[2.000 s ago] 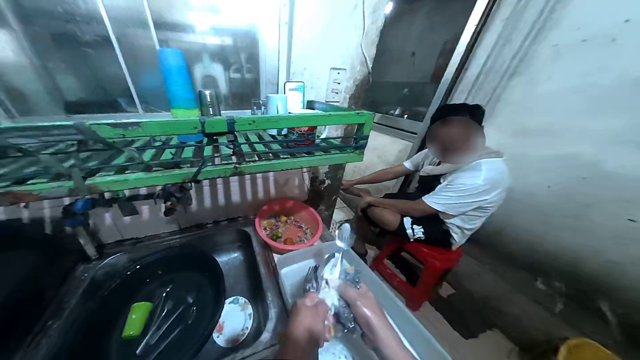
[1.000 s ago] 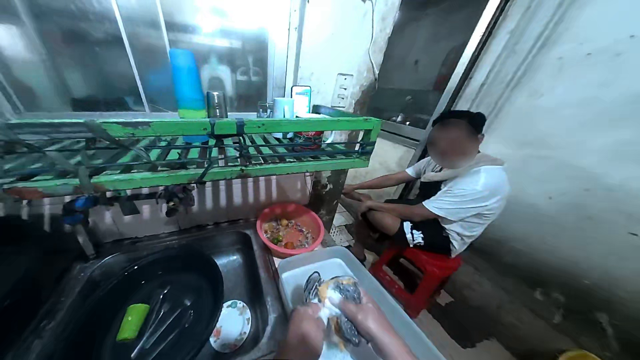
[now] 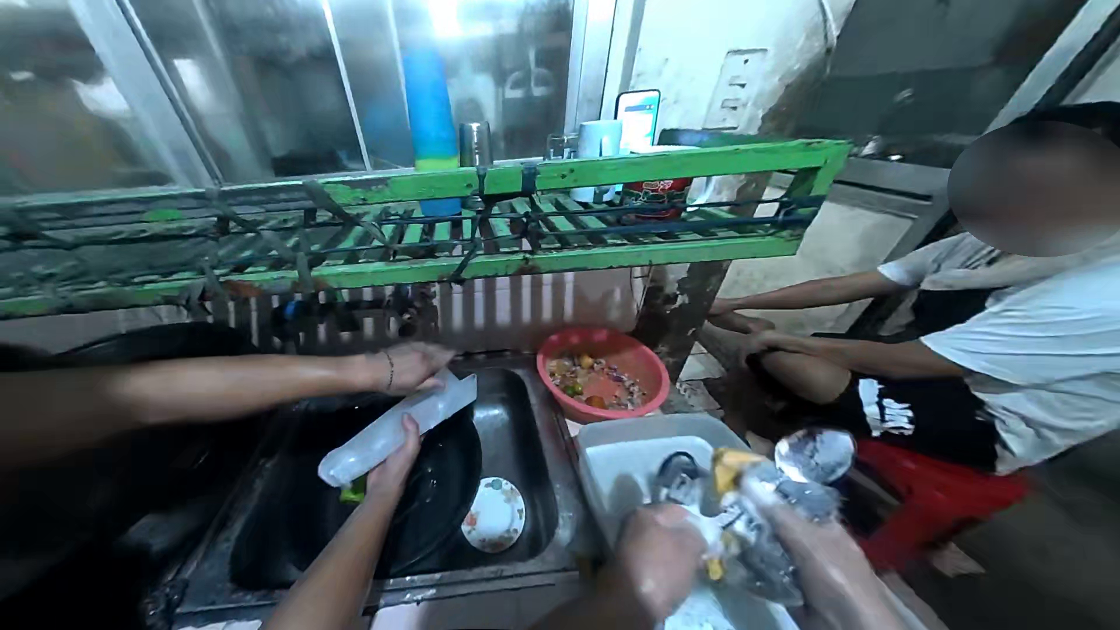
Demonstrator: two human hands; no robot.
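Note:
Both my hands are over a white plastic basin (image 3: 604, 437) at the lower right. My left hand (image 3: 661, 556) is closed on soapy metal utensils, blurred by motion. With my right hand (image 3: 809, 542) I hold a bundle of soapy utensils and a yellow sponge (image 3: 733, 470); a round shiny metal piece (image 3: 814, 455) sticks out at the top. What exactly lies under the suds cannot be told. At the left, another person's two hands hold a translucent plastic container (image 3: 398, 429) over a black basin (image 3: 451, 490) in the sink.
A small floral plate (image 3: 493, 514) lies in the metal sink (image 3: 516, 420). Behind the white basin stands a red plastic basin (image 3: 604, 372) with food scraps. A green rack (image 3: 647, 254) spans the back with cups and a phone (image 3: 637, 118). Another person sits on a red stool (image 3: 945, 499) at the right.
Another person's arms have come in from the left with the translucent container over the black basin. My hands still hold soapy utensils above the white basin.

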